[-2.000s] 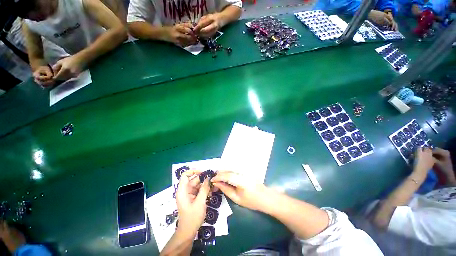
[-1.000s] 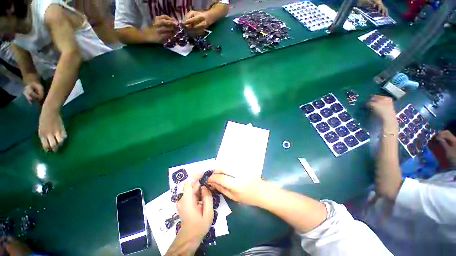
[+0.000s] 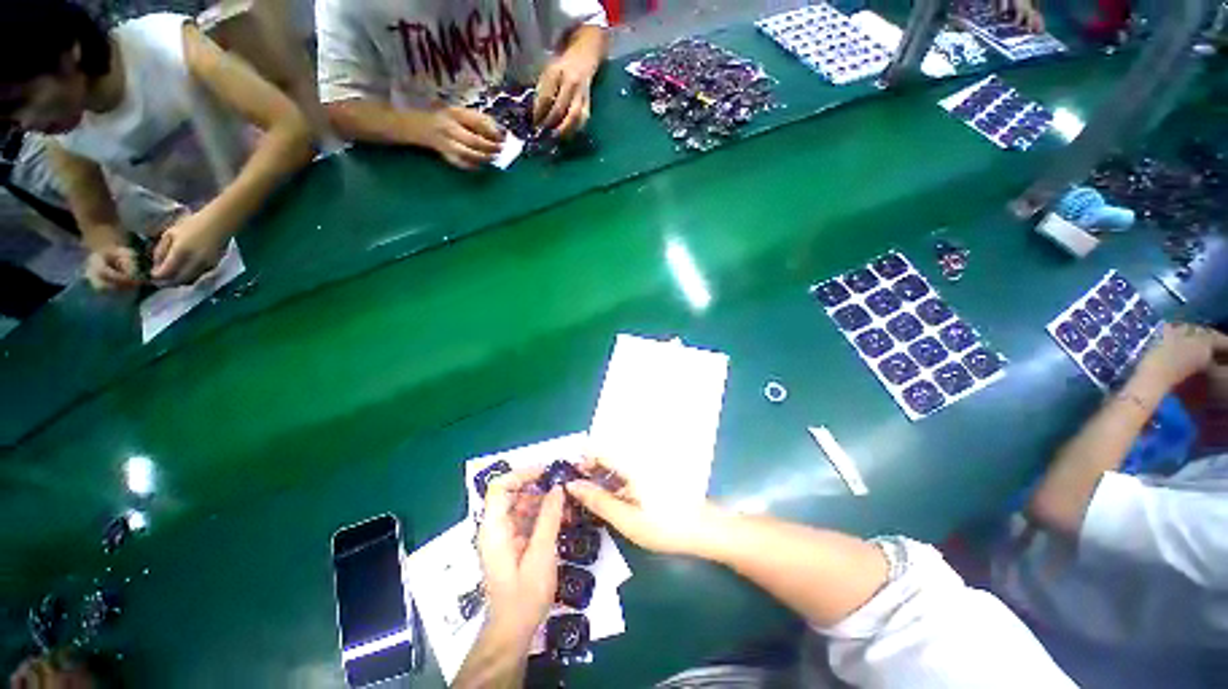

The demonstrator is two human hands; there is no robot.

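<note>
My left hand (image 3: 519, 545) and my right hand (image 3: 640, 509) meet over the working card and hold a small black unit (image 3: 558, 475) between their fingertips. The white card (image 3: 606, 612) lies beneath, with black ringed units (image 3: 571, 587) in a column on its right part and another unit at its top left, partly hidden by my left hand. A second white sheet (image 3: 438, 572) sticks out at the left, with a loose unit with leads (image 3: 470, 602) on it. A blank white sheet (image 3: 663, 404) lies behind my right hand.
A phone (image 3: 372, 592) lies left of the card. A small ring (image 3: 774, 392), a white strip (image 3: 839, 460) and a filled sheet (image 3: 909, 334) lie right. A worker's arm (image 3: 1111, 431) is at far right. Two people sit across the bench near a parts pile (image 3: 700, 92).
My hands stay together over the card; the black unit has turned between the fingers. The person at far left reached onto the bench and drew back. The right worker's arm reached forward, then returned.
</note>
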